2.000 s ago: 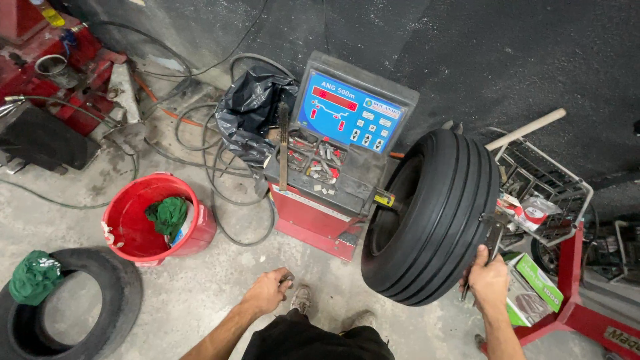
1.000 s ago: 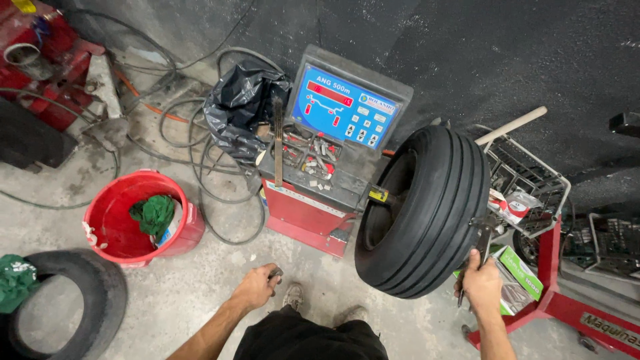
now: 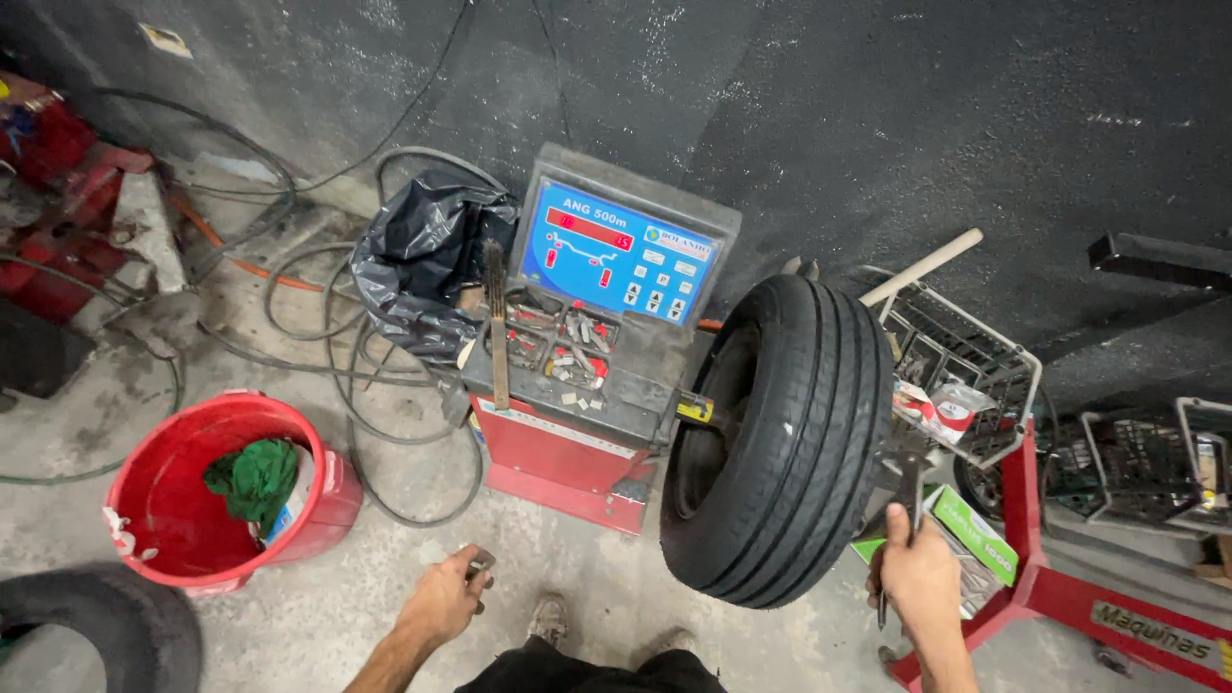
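My left hand (image 3: 448, 595) is over the floor in front of the wheel balancer (image 3: 563, 457), its fingers closed on a small grey metal piece (image 3: 479, 562). At the right of the tyre, my right hand (image 3: 914, 558) grips a dark metal hand tool (image 3: 909, 489), whose type I cannot tell. The wheel with its black tyre (image 3: 804, 452) is mounted upright at the balancer's right side. The balancer's blue panel (image 3: 616, 252) shows lit red digits. Wheel weights (image 3: 577, 366) fill the top tray, and a wire brush (image 3: 498, 337) lies across its left part.
A red bucket (image 3: 327, 500) with a green cloth (image 3: 255, 478) stands at the left, near a loose tyre (image 3: 115, 616). Cables (image 3: 356, 385) and a black plastic bag (image 3: 423, 260) lie beside the balancer. At the right are a wire basket (image 3: 1011, 361), a green box (image 3: 974, 529) and a red machine frame (image 3: 1107, 606).
The view has shifted somewhat. Both hands keep their hold on the small piece and the tool, and the wheel stays on the balancer.
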